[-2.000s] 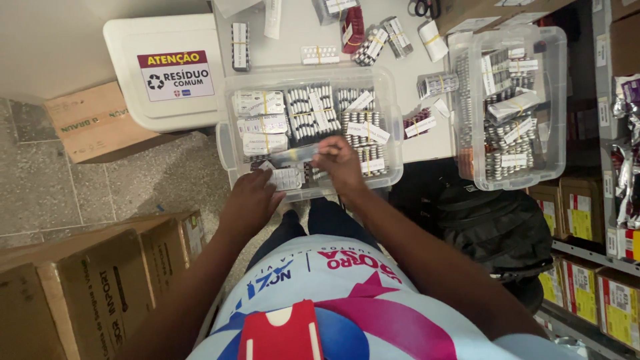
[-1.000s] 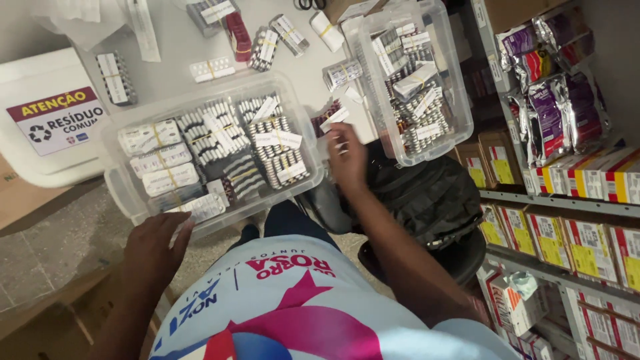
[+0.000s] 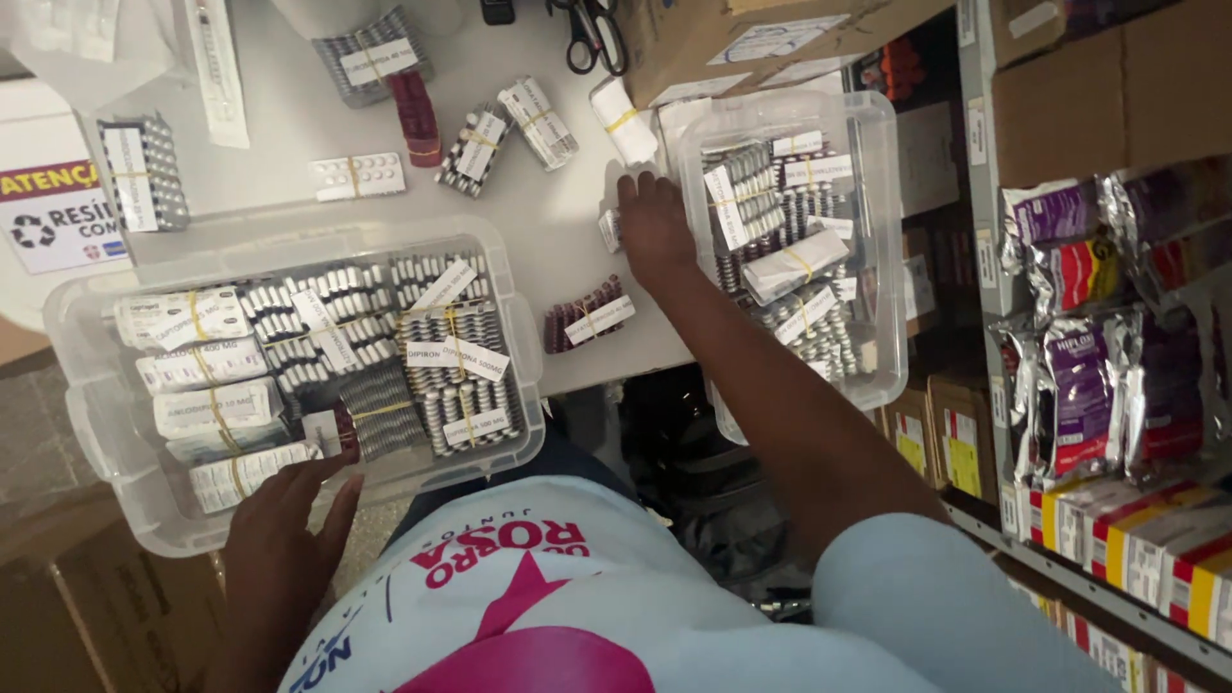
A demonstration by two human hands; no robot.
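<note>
A clear plastic bin (image 3: 481, 236) at the left holds rubber-banded bundles of blister packs (image 3: 327, 318). My left hand (image 3: 298, 525) rests at its near wall, fingertips beside a dark red bundle; a firm hold cannot be told. Over the table, my right hand (image 3: 656, 231) touches or covers a small blister bundle (image 3: 609, 231), partly hidden by the fingers. A second clear bin (image 3: 885, 289) with more bundles (image 3: 751, 202) stands just right of that hand. Between the bins lies a dark red blister bundle (image 3: 589, 313) with a paper strip.
More banded bundles (image 3: 472, 149), a rolled white packet (image 3: 624, 120), scissors (image 3: 589, 38) and a wrapped syringe (image 3: 217, 72) lie on the table's far part. A cardboard box (image 3: 751, 38) stands behind the right bin. Metal shelving (image 3: 982, 173) with foil packs and cartons rises at the right.
My right hand has moved from the left bin out over the table, towards the right bin. My left hand has stayed at the left bin's near side. The view has swung right.
</note>
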